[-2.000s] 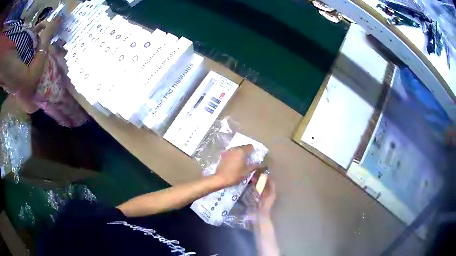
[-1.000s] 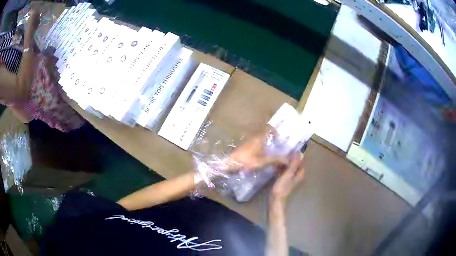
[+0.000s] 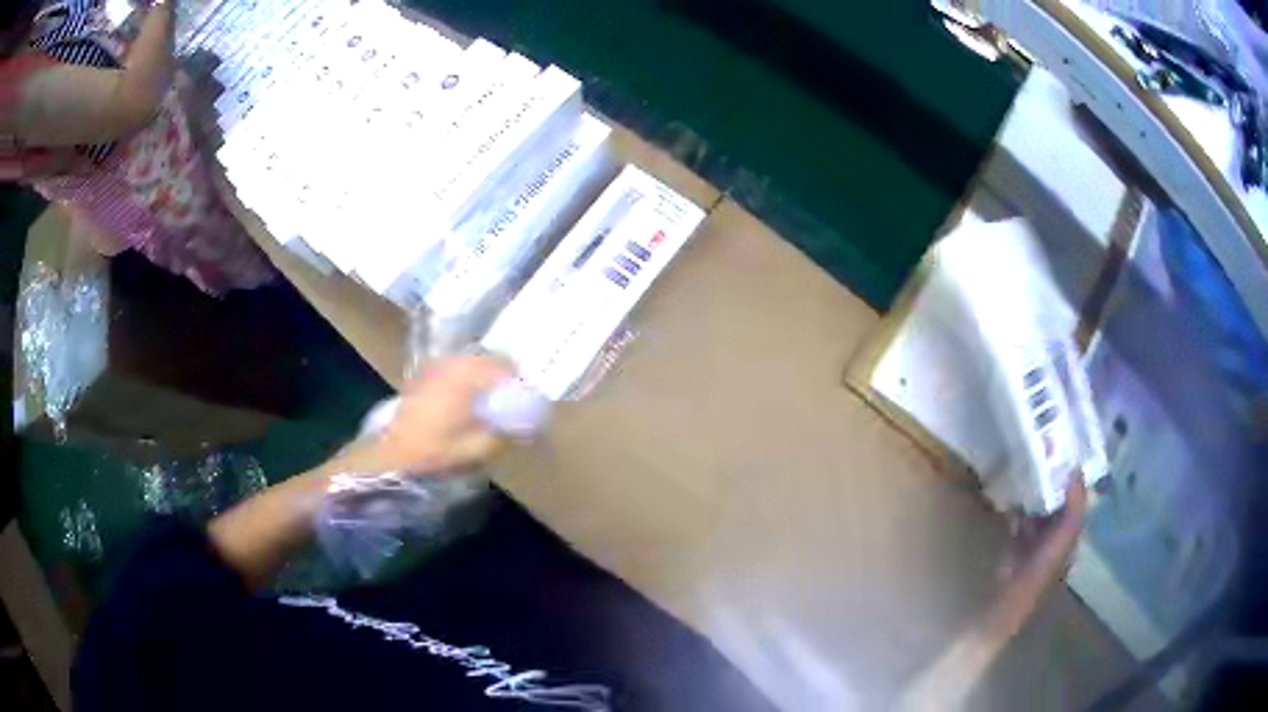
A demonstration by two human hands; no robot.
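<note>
My left hand (image 3: 448, 417) is at the bench's near edge beside the single flat product box (image 3: 598, 285), closed on bunched clear film (image 3: 373, 512) that hangs around the wrist. A blurred pale patch shows at its fingers. My right hand (image 3: 1050, 536) is far right, blurred, holding the lower end of a white product box (image 3: 1032, 390) with a barcode label. That box is tilted over the pale flat panel; whether it touches the panel is unclear.
A stepped row of product boxes (image 3: 376, 153) lies on the cardboard-covered bench (image 3: 695, 445) at upper left. A coworker in a pink apron (image 3: 174, 209) stands at left. An open brown carton (image 3: 167, 403) with shiny film is below. A white panel (image 3: 925, 348) lies at right.
My right hand has carried a product box from the bench middle to the far right. My left hand has moved back left with the film, apart from that box.
</note>
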